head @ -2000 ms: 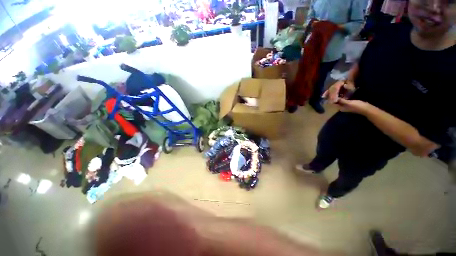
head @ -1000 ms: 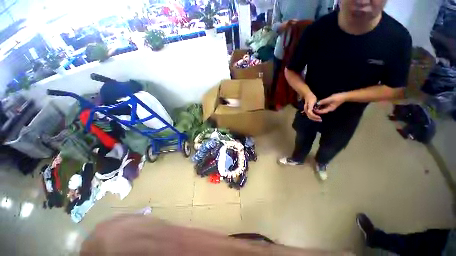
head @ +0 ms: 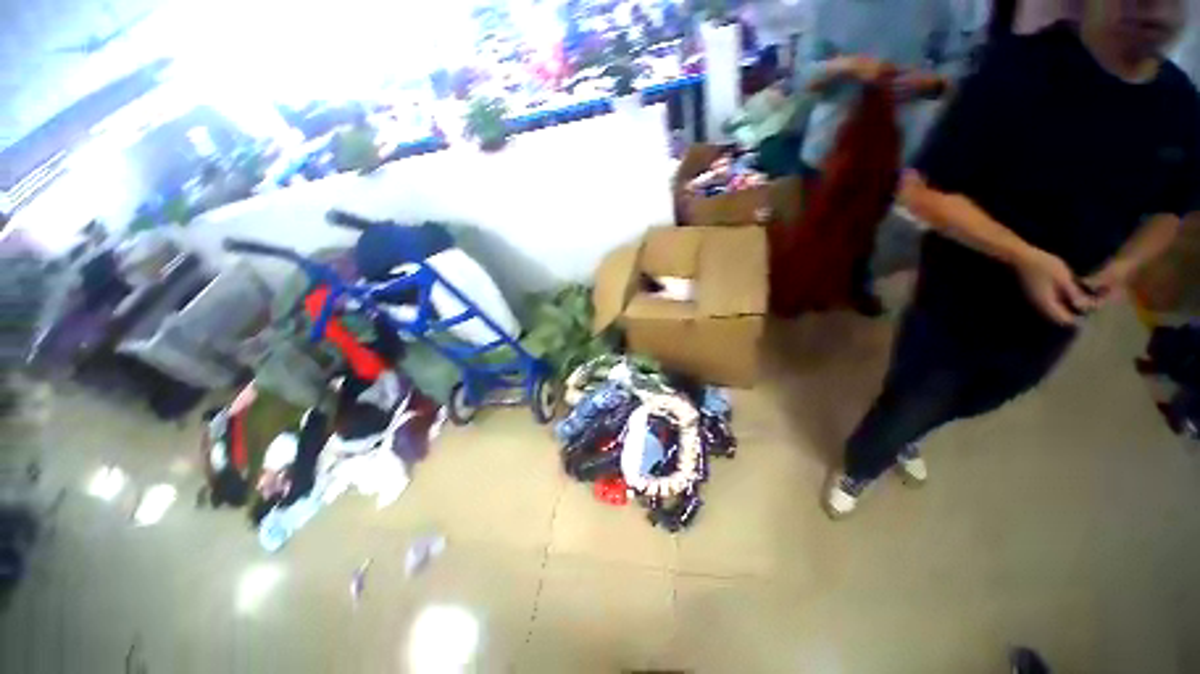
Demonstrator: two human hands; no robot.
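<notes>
Neither of my hands is in the picture. Nearest in front of me on the tiled floor lies a tied multicoloured scrap bundle with a cream ring on top. Just behind it stands an open brown carton. To the left is a larger heap of mixed fabric offcuts, with a blue hand truck leaning on it. The frame is blurred.
A person in black stands at the right, hands together. Behind, a person in light blue-green holds a long rust-red cloth. A second carton stands by the low white wall. Small scraps lie on the floor.
The large blurred hand or arm along the bottom edge has left the picture. The view has shifted, so the person in black now appears further right. The rust-red cloth shows more fully.
</notes>
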